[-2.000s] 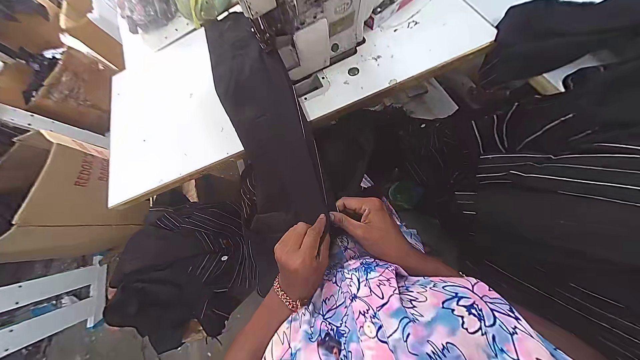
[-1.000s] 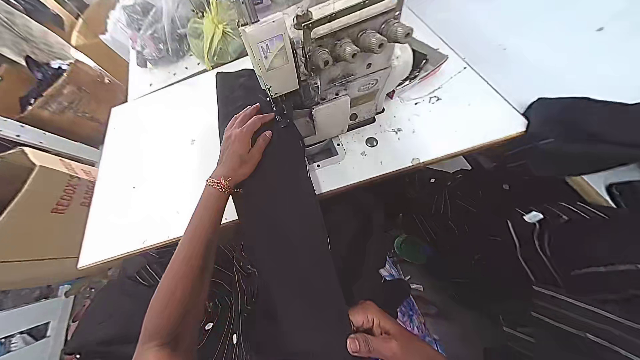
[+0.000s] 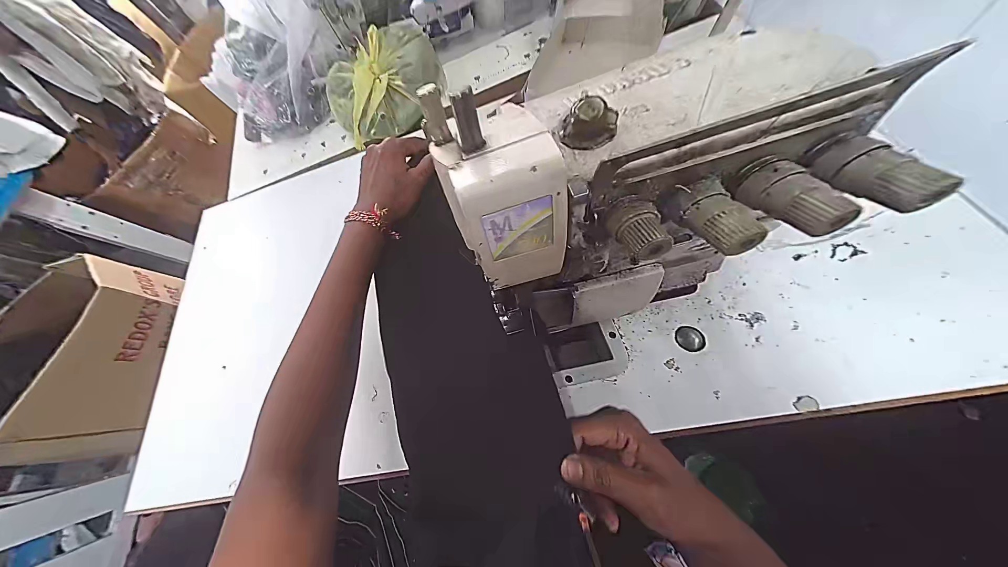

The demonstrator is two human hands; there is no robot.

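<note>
A long strip of black fabric [image 3: 472, 409] runs up over the white table and under the presser foot of an overlock sewing machine [image 3: 520, 197]. My left hand [image 3: 394, 177], with a red thread bracelet at the wrist, lies at the far end of the fabric, behind the machine's head; its fingertips are partly hidden there. At the table's front edge my right hand [image 3: 618, 465] pinches the fabric's right edge between thumb and fingers. A small object with an orange part shows just below the right hand, too unclear to name.
The white tabletop [image 3: 260, 315] bears lint near the machine. Behind stand a tied green plastic bag [image 3: 386, 83] and a clear bag [image 3: 276, 71] of scraps. An open cardboard box [image 3: 102, 354] is at the left. Dark cloth with loose threads lies below the table's front edge.
Both hands were together on the fabric near the lap; the left then moved up beside the machine's head and now reaches behind it. The right has moved up to the table edge. The view has come closer.
</note>
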